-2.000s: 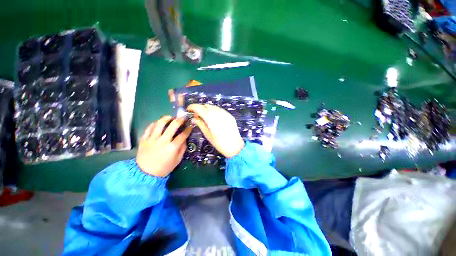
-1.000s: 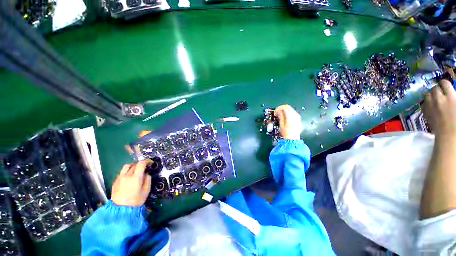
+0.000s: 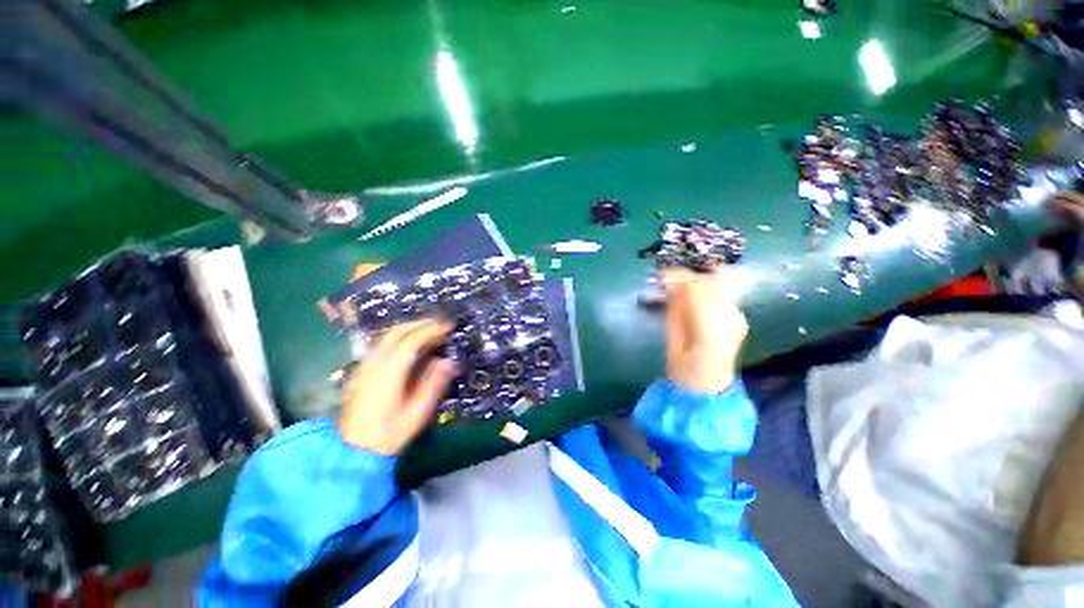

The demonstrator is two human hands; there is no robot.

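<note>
The clear blister tray (image 3: 518, 311) holds dark modules with pale rings in its pockets and lies on a dark board (image 3: 416, 254). My left hand (image 3: 398, 382) is over the tray's left part, fingers bent down and thumb apart; whether it holds a module is hidden. My right hand (image 3: 706, 333) is just below the loose module pile (image 3: 699, 242), right of the tray. Its fingers are bunched and blurred. A small dark piece (image 3: 653, 303) shows beside its fingertips; whether it is held cannot be told.
Stacked filled trays (image 3: 113, 386) stand at far left beside pale sheets (image 3: 233, 321). A metal post (image 3: 178, 131) rises at upper left near a white stick (image 3: 416, 213). Larger heaps (image 3: 909, 172) and a person in white (image 3: 921, 439) are at right.
Since one second ago, my left hand has moved from the tray's left edge farther over it. My right hand has drawn back from the pile towards me. The view has shifted.
</note>
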